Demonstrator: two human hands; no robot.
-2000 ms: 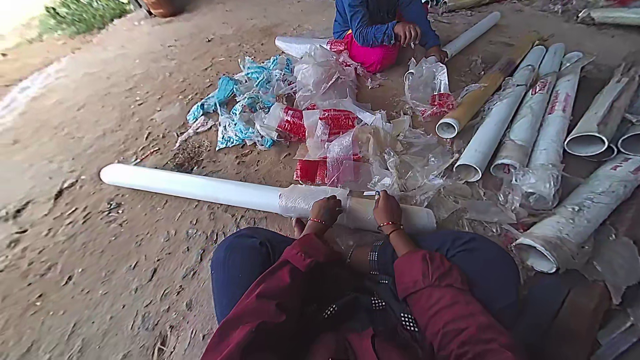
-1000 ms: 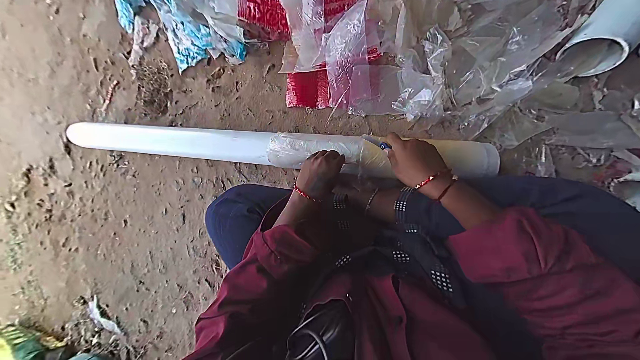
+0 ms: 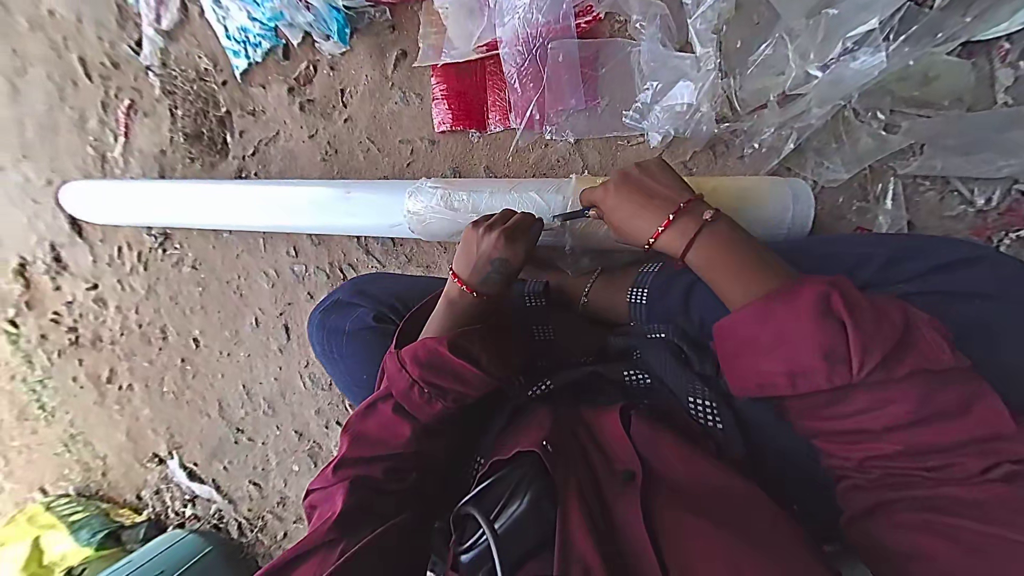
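Observation:
A long white tube (image 3: 240, 206) lies across the ground in front of my crossed legs. Clear plastic film (image 3: 456, 200) is wrapped around its middle, and the stretch to the right looks yellowish. My left hand (image 3: 502, 244) is closed on the film at the tube's near side. Just right of it, my right hand (image 3: 640, 204) grips a small dark tool (image 3: 573, 214), perhaps a blade, whose tip points left at the film. What the tool's far end touches is too small to tell.
Crumpled clear plastic sheets (image 3: 800, 72) and red printed plastic (image 3: 472, 92) lie beyond the tube. Blue-and-white plastic (image 3: 256, 32) is at the top left. A yellow-green bag (image 3: 48, 532) and a grey-green object (image 3: 180, 556) sit at the bottom left on the dirt ground.
The view has tipped down and closer since the first frame, leaving the other person and most tubes out of sight. Since one second ago, the tool has swung lower, towards my left hand.

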